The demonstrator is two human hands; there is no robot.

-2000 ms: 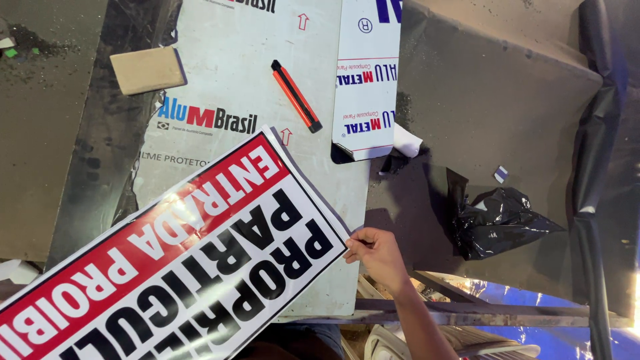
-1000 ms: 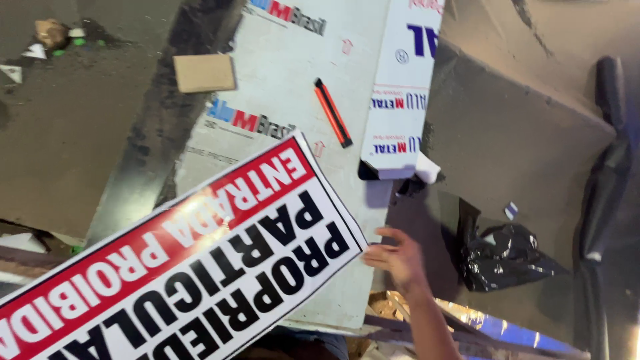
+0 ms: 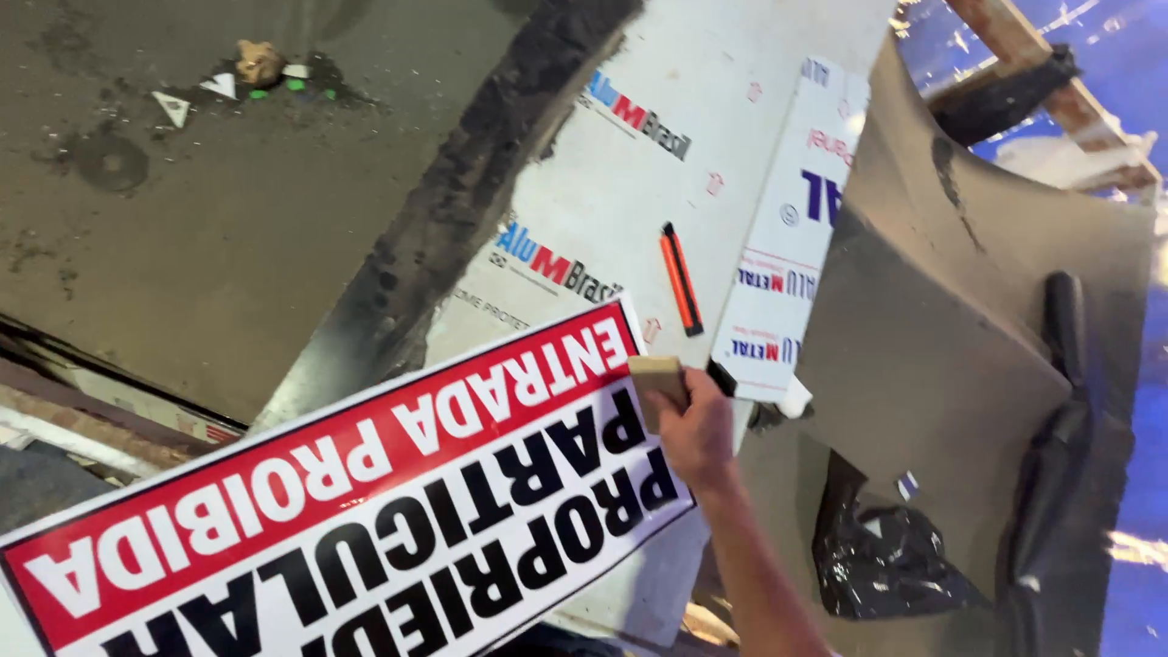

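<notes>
My right hand [image 3: 698, 429] grips a tan rectangular block [image 3: 653, 370] at the right end of a printed sign sheet [image 3: 365, 493]. The sheet has a red band with white letters above black letters on white, upside down to me. It lies slanted over a panel with printed protective film [image 3: 584, 201]. An orange and black utility knife [image 3: 681, 278] rests on that panel, just above my hand. To its right lies a narrow strip of white printed panel [image 3: 785, 246]. My left hand is out of view.
A crumpled black plastic bag [image 3: 890, 557] and a dark roll [image 3: 1049, 429] lie at the right on grey sheeting. Offcuts and a brownish lump [image 3: 260, 62] sit at the upper left. A dark strip [image 3: 447, 182] runs along the filmed panel's left side.
The tan block lay on the upper left of the filmed panel; now my right hand holds it. That hand has left the sheet's lower right corner. The view has shifted and turned.
</notes>
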